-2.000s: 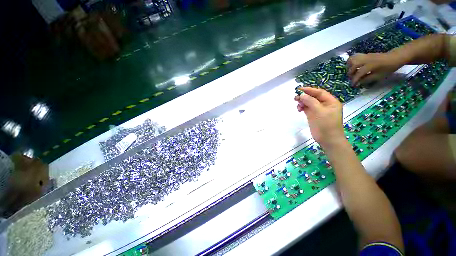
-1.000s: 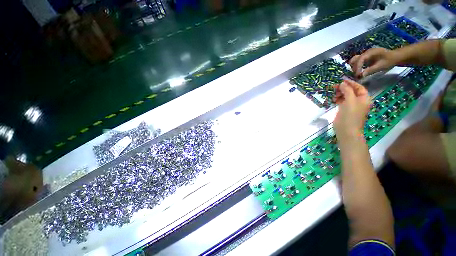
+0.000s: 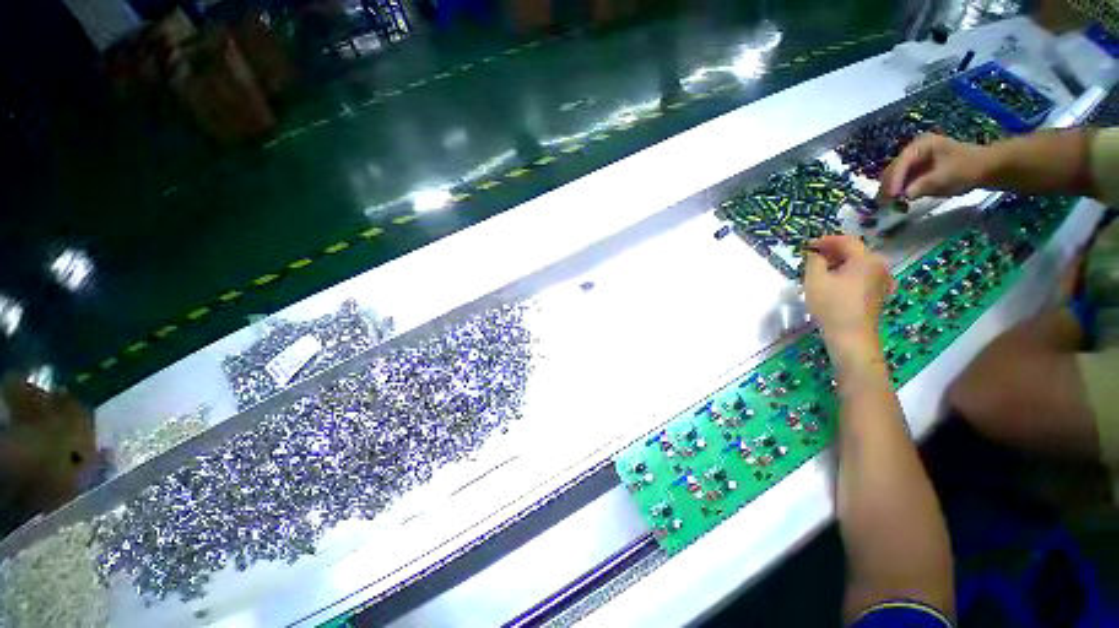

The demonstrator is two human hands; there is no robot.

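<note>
My right hand point(image 3: 847, 288) is bare and reaches in from the bottom right, with a dark blue cuff edged in yellow. Its fingertips pinch a small dark component point(image 3: 810, 249) at the near edge of a heap of dark green-striped capacitors point(image 3: 785, 202). The palm side is hidden. My left hand is not in view. Below my hand, a row of green circuit boards point(image 3: 730, 448) with many small parts lies along the near edge of the bench; my forearm crosses over them.
Another person's hand point(image 3: 939, 168) works at the heap's right side. Beyond are reddish-black components point(image 3: 874, 145) and a blue tray point(image 3: 1004, 96). Left are a silver component heap point(image 3: 331, 429), a cream heap point(image 3: 55, 577) and a clear bag point(image 3: 292, 358). A dark track point(image 3: 515, 528) runs left.
My right hand has moved right from the heap's left edge, then slightly down and away from the other person's hand. That hand has shifted right.
</note>
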